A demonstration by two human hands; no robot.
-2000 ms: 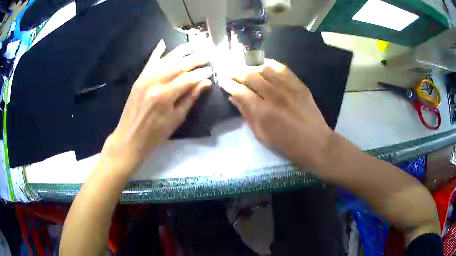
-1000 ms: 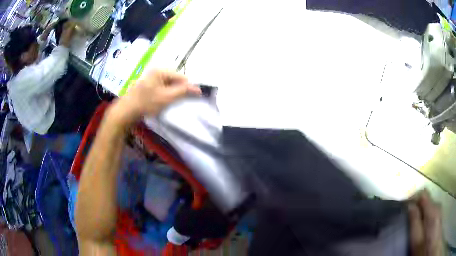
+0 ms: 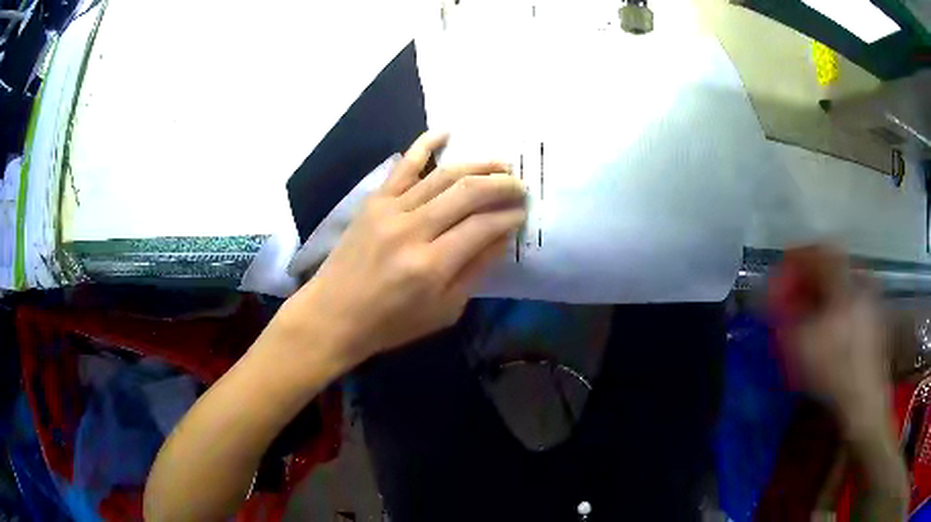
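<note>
The garment panel [image 3: 643, 194] lies pale side up at the front of the machine table and reaches its front edge. Two thin dark parallel stitch lines [image 3: 541, 194] run on it. Its left part is folded over and shows a black face [image 3: 362, 133]. My left hand [image 3: 419, 224] holds the panel at the fold, fingertips beside the stitch lines. My right hand [image 3: 832, 316] is strongly blurred at the right, in front of the table edge, around a red thing that looks like the handle of the scissors [image 3: 801, 280]. The blades cannot be made out.
The padded table edge [image 3: 163, 258] curves across the front. The sewing machine's dark green part [image 3: 796, 20] is cut off at top right, with a small metal part [image 3: 636, 15] at the top. A red basket [image 3: 51, 357] and blue mesh [image 3: 750, 408] are below the table.
The black panel has left the machine area; a pale-side-up panel now lies in front. My left hand is back on the cloth. My right hand is at the right, and the scissors no longer lie on the table.
</note>
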